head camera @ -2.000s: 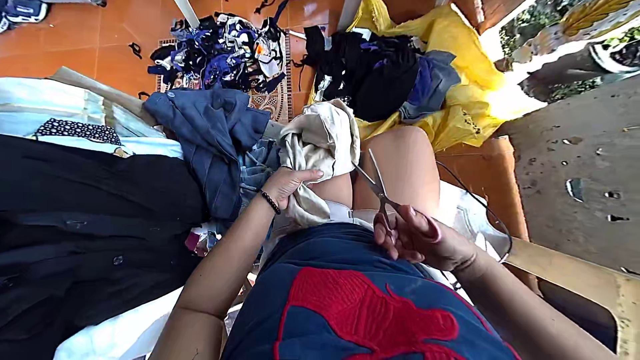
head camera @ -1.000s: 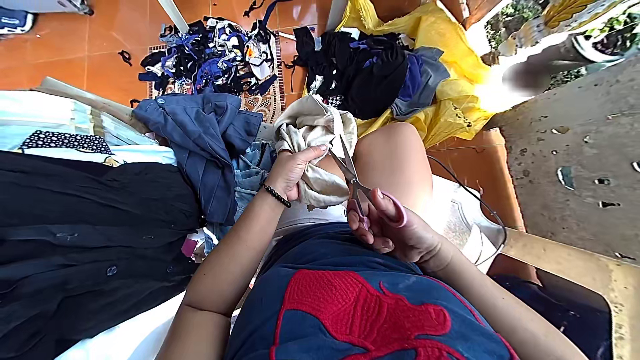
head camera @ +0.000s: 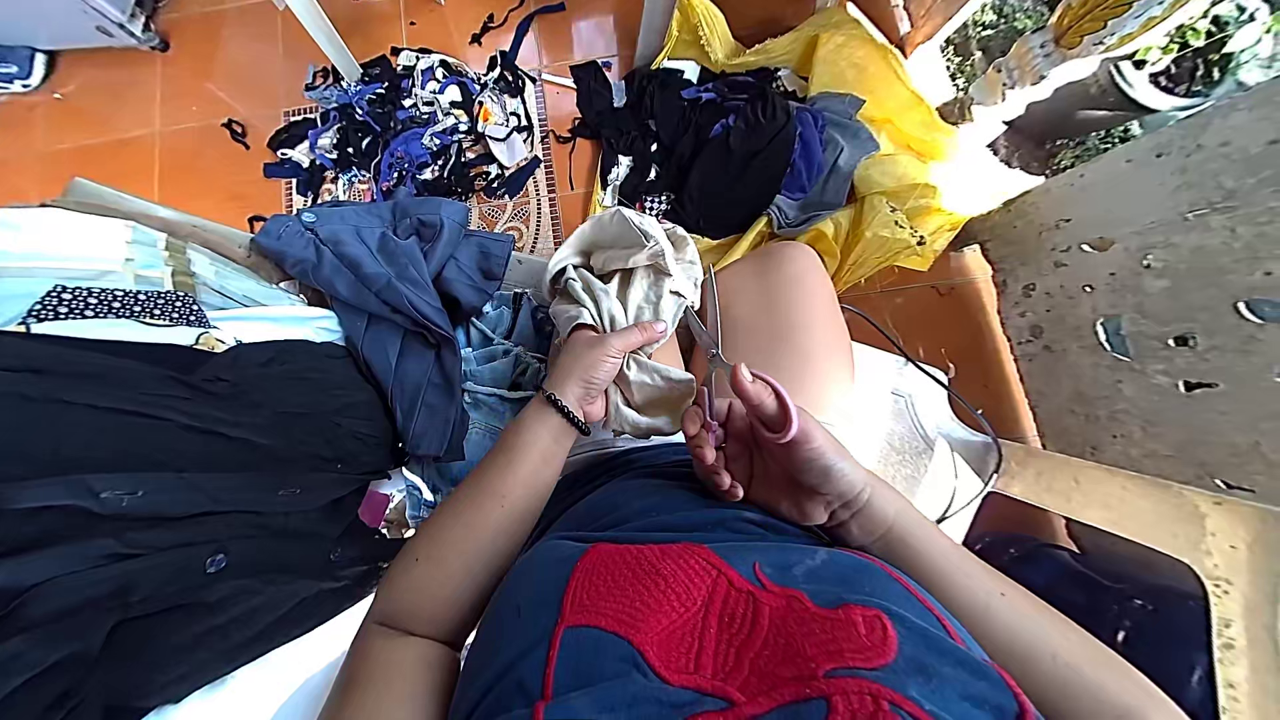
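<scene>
My left hand [head camera: 598, 368], with a black beaded bracelet at its wrist, grips a bunched cream cloth [head camera: 630, 275] over my lap. Some of the cloth hangs below the thumb. My right hand [head camera: 760, 440] holds scissors [head camera: 714, 350] with pink handles, thumb through one loop. Their blades are spread and point away from me, beside the right edge of the cloth; whether they touch it I cannot tell. Left of the cloth lie a blue-grey garment [head camera: 400, 300] with a button and light blue denim [head camera: 500, 365].
A black buttoned garment [head camera: 180, 480] spreads at the left. On the tiled floor ahead lies a heap of fabric scraps [head camera: 420, 130]; right of it, dark cloths [head camera: 710, 150] rest on a yellow sack [head camera: 900, 190]. A black cable [head camera: 930, 370] curves at the right, near a worn wall [head camera: 1150, 270].
The scissors have moved from overlapping the cloth one second ago to its right side. The cloth has changed shape in my left hand, which keeps its hold.
</scene>
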